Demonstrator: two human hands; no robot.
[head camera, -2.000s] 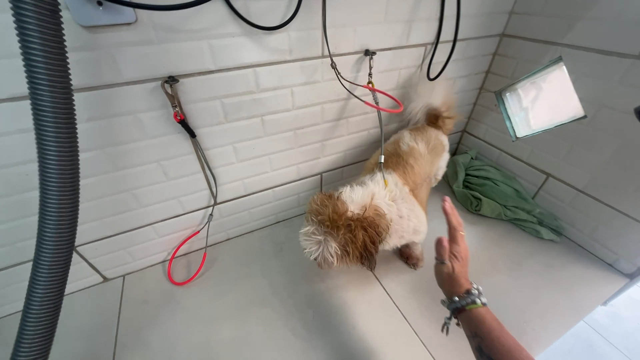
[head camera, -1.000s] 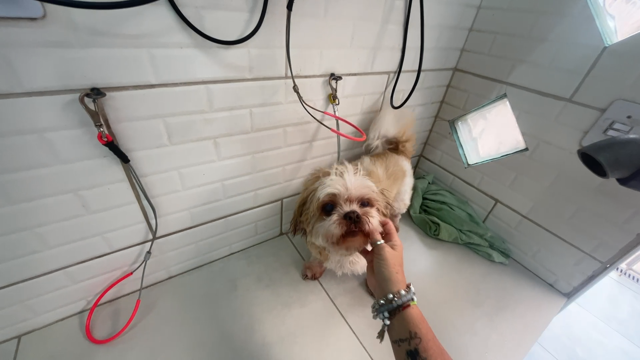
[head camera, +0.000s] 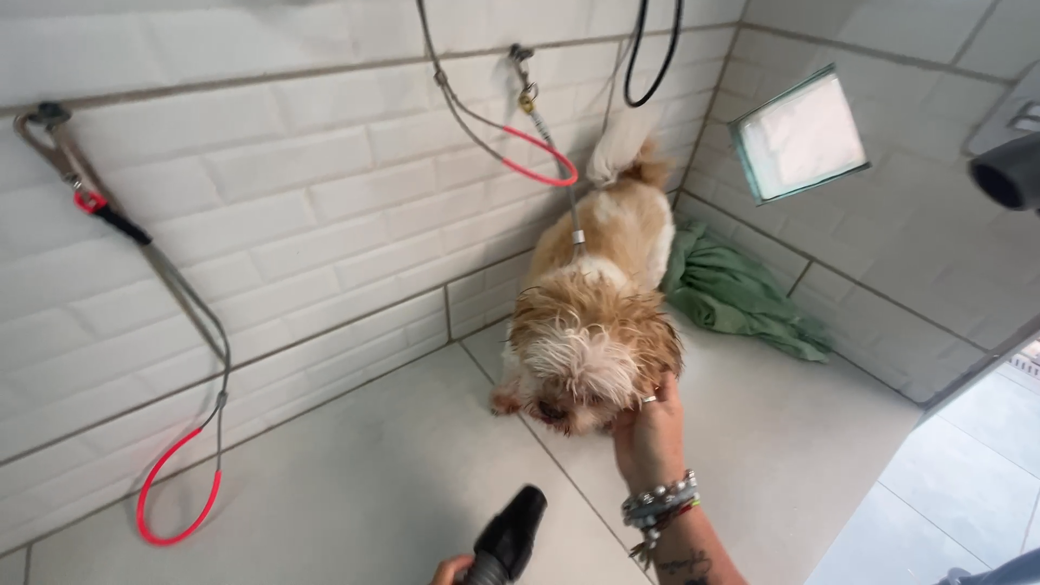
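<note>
A tan and white long-haired dog (head camera: 605, 236) stands on the tiled ledge with its head lowered, held by a thin cable tether (head camera: 574, 213) clipped to the wall. My right hand (head camera: 650, 426), with a ring and beaded bracelets, touches the fur at the side of the dog's head; the fingertips are partly hidden in it. At the bottom edge, my left hand (head camera: 451, 570) grips a dryer hose with a black nozzle (head camera: 513, 528) that points up toward the dog. Most of that hand is out of view.
A grooming loop with a red sleeve (head camera: 179, 487) hangs at the left, another red-sleeved loop (head camera: 540, 154) above the dog. A green towel (head camera: 723, 284) lies crumpled in the corner. A second dark nozzle (head camera: 1007, 172) is at the right. The ledge (head camera: 845, 455) ends at the lower right.
My left hand and the nozzle have come into view. The dog has lowered its face, which was raised a second ago. My right hand has gone from under the chin to the side of the head.
</note>
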